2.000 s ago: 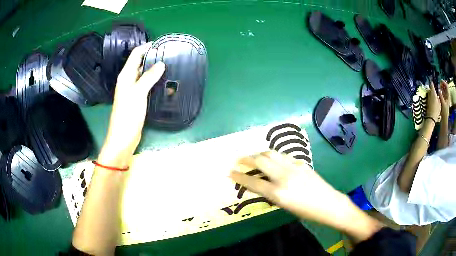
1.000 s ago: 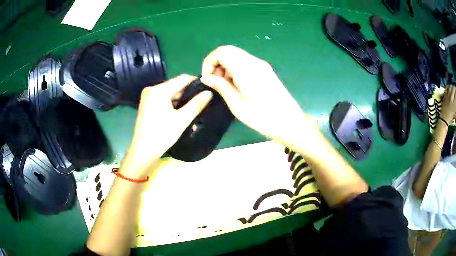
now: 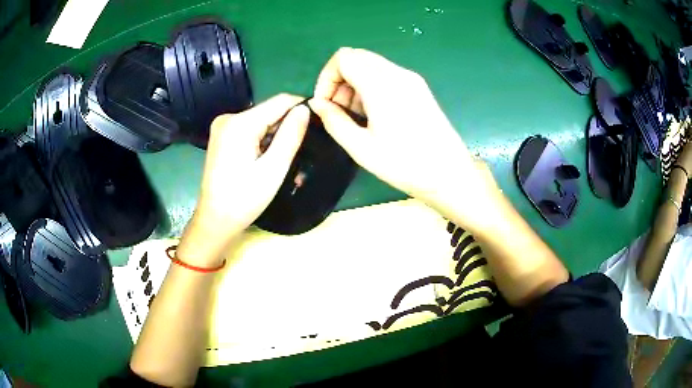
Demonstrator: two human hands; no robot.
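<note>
A black oval base plate (image 3: 307, 189) is held up over the far edge of the backing sheet, dark flat face showing, with a small slot in its middle. My left hand (image 3: 254, 163) grips its left side, thumb on the face near the top. My right hand (image 3: 379, 121) has thumb and fingertips pinched at the plate's top edge, touching my left fingertips. A thin black strip seems to lie at that edge; the fingers hide most of it. The pale backing sheet (image 3: 303, 288) lies below, with black arcs at its right end and small black pieces at its left end.
A pile of black and grey plates (image 3: 68, 265) lies at left. Plates with raised clips (image 3: 545, 182) lie at right. A white paper (image 3: 77, 21) is at the far left. Another person's arm and white sleeve (image 3: 668, 227) show at the right edge, beside another sheet with arcs.
Two seconds ago my right hand was over the arcs and my left held the plate shiny face up. Now the dark face shows and both hands meet at its top edge.
</note>
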